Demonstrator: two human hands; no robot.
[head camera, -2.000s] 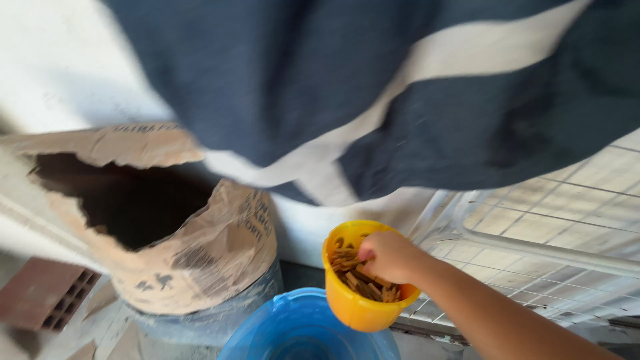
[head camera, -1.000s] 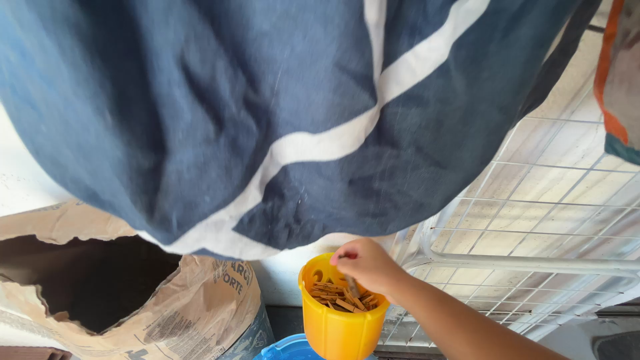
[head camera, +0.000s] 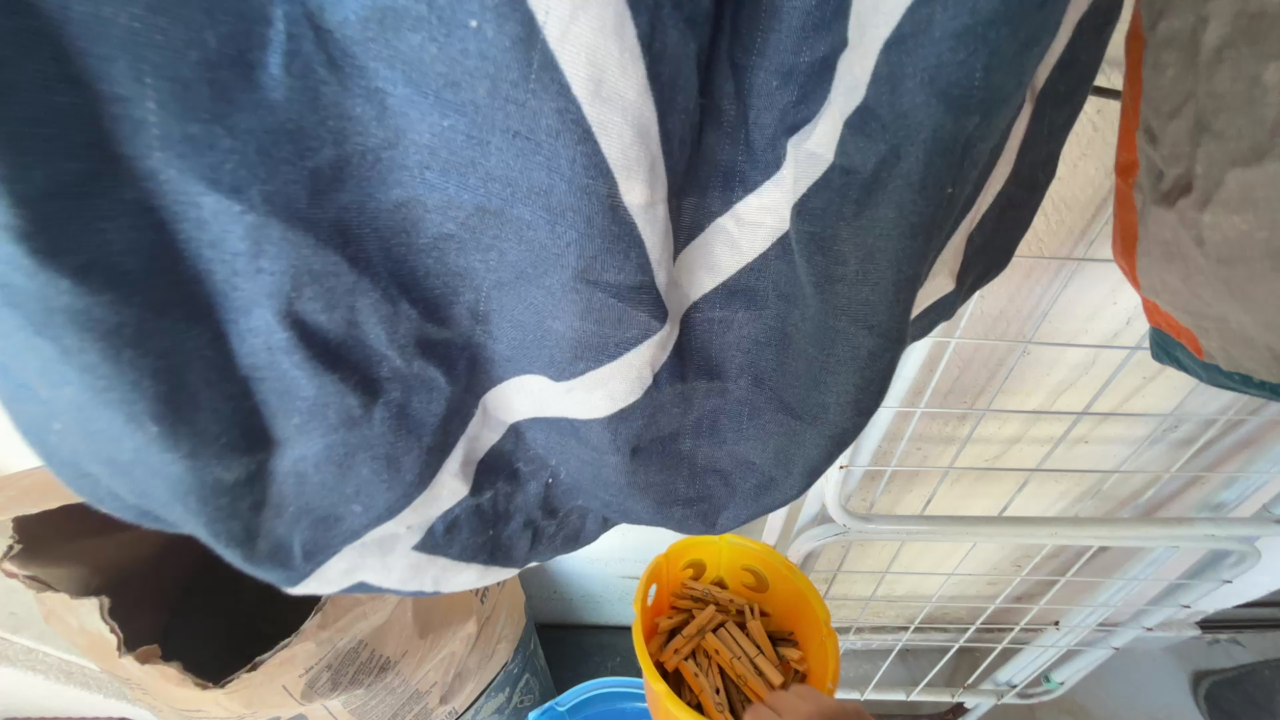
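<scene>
A yellow plastic bucket (head camera: 812, 612) at the bottom holds many wooden clothespins (head camera: 715, 645). Only part of one of my hands (head camera: 805, 704), the right by its side of the view, shows at the bucket's lower rim; its fingertips and whatever they hold are cut off by the frame's edge. Above the bucket hangs a large dark blue cloth (head camera: 560, 280) with white stripes, filling most of the view. My left hand is out of frame.
A torn paper sack (head camera: 400, 640) stands at the lower left, its mouth gaping. Part of a blue plastic tub (head camera: 600, 700) shows beside the yellow bucket. White wire drying racks (head camera: 1000, 528) stand at the right, below a grey cloth with an orange edge (head camera: 1215, 200).
My right hand was over the clothespins in both earlier frames; now it is lower, mostly out of frame. The view has shifted, with more of the hanging blue cloth in it.
</scene>
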